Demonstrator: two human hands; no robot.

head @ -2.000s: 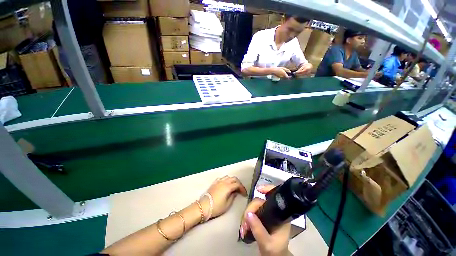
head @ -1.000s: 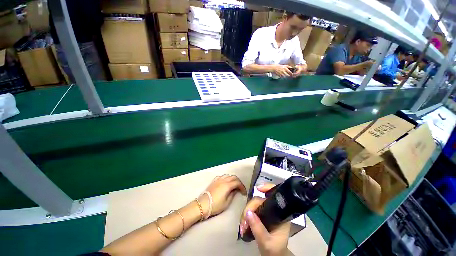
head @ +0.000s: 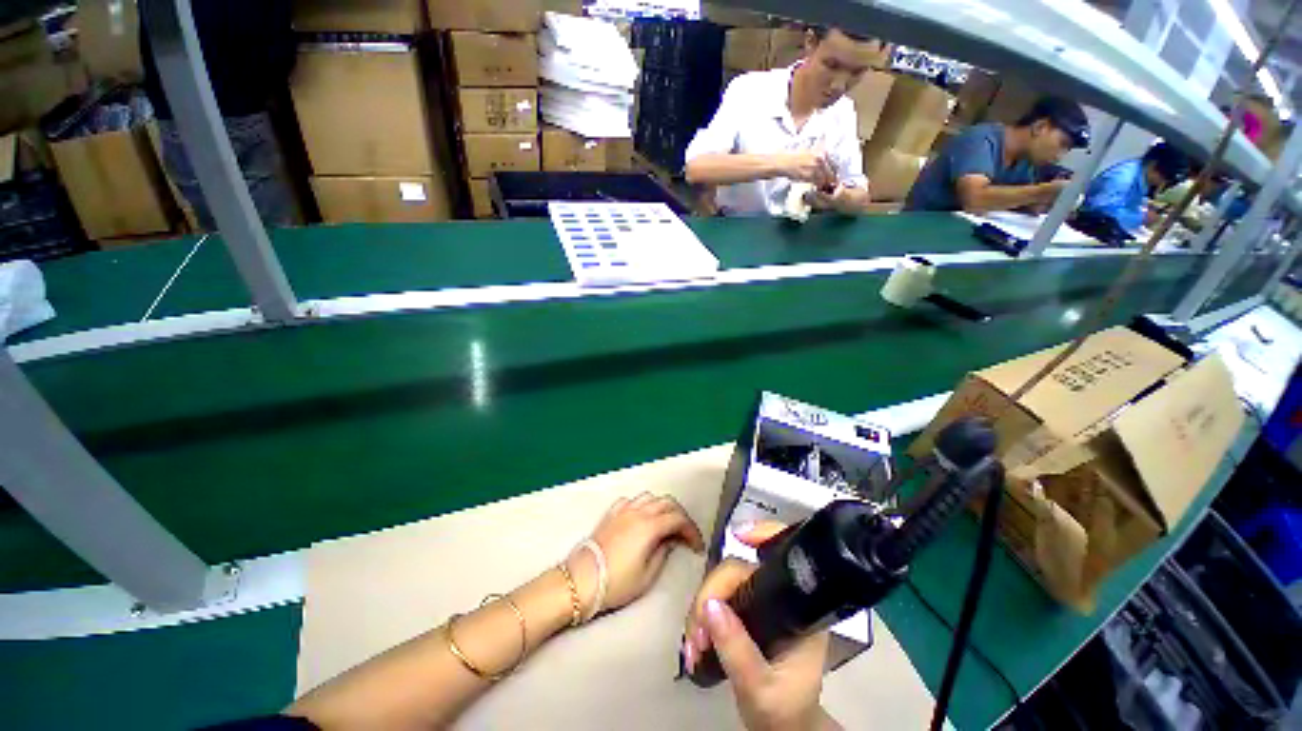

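My right hand (head: pixel 757 664) is closed around the black electric screwdriver (head: pixel 793 578), held tilted in front of the screw feeder. The cord runs from the tool's upper end down to the bottom edge. The bit is not clearly visible. The grey-white screw feeder (head: pixel 821 429) stands on the beige work mat (head: pixel 414 571), its open top bin showing dark contents. My left hand (head: pixel 636 550) rests on the mat left of the feeder, fingers bent; nothing shows in it, but its fingertips are partly hidden. Bracelets are on the left wrist.
The green conveyor belt (head: pixel 357 414) crosses ahead, bearing a cream hair dryer unit (head: pixel 908 283) with a black handle. An open carton (head: pixel 1099 443) stands right of the feeder. Across the belt are a parts tray (head: pixel 628 243) and seated workers. Metal posts (head: pixel 229 172) rise at left; a crate (head: pixel 1171 643) is lower right.
The hair dryer unit has moved left along the belt. A dark part on the belt at far left has left the view. Both my hands and the screwdriver have stayed almost still.
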